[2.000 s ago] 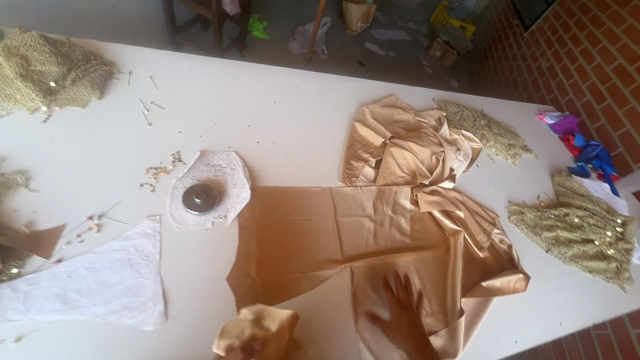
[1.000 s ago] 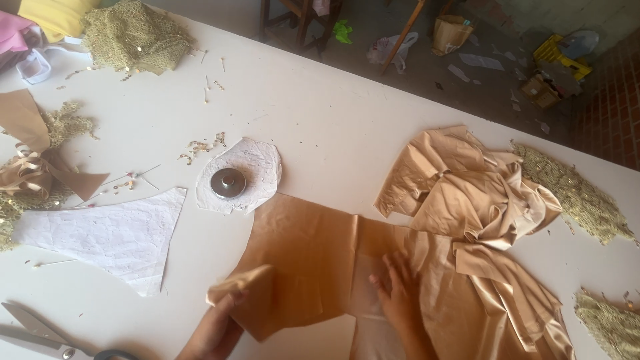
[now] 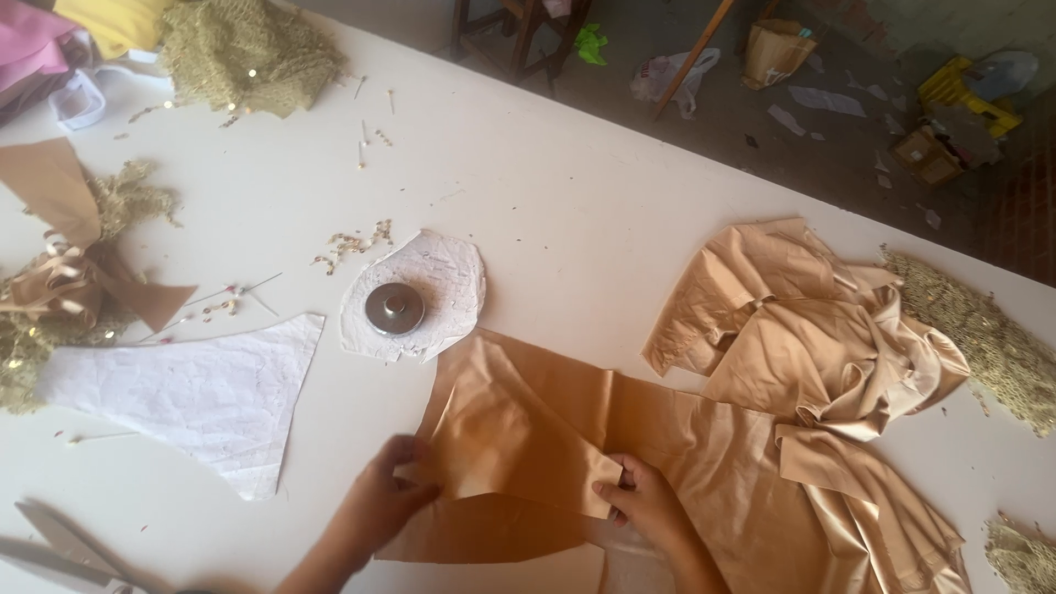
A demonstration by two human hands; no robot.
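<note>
A cut piece of shiny tan satin fabric (image 3: 511, 429) is stretched between my two hands, over a larger tan satin sheet (image 3: 709, 454) spread on the table. My left hand (image 3: 392, 483) pinches its left edge, and my right hand (image 3: 639, 495) grips its lower right corner. Just above the piece, a round metal weight (image 3: 395, 309) rests on a crumpled white paper pattern piece (image 3: 454, 280). Another curved paper pattern (image 3: 198, 396) lies to the left. Large scissors (image 3: 74, 553), partly cut off by the frame, lie at the lower left.
Bunched tan satin (image 3: 808, 330) lies at the right, beside sequinned gold fabric (image 3: 973, 338). More sequinned fabric (image 3: 247, 58) is at the upper left. Loose pins (image 3: 235, 293) and sequins are scattered on the white table (image 3: 577, 190). Bags and scraps lie on the floor beyond.
My right hand, earlier flat on the satin sheet, now grips the small satin piece. That piece was bunched in my left hand and is now opened out. The view has shifted left.
</note>
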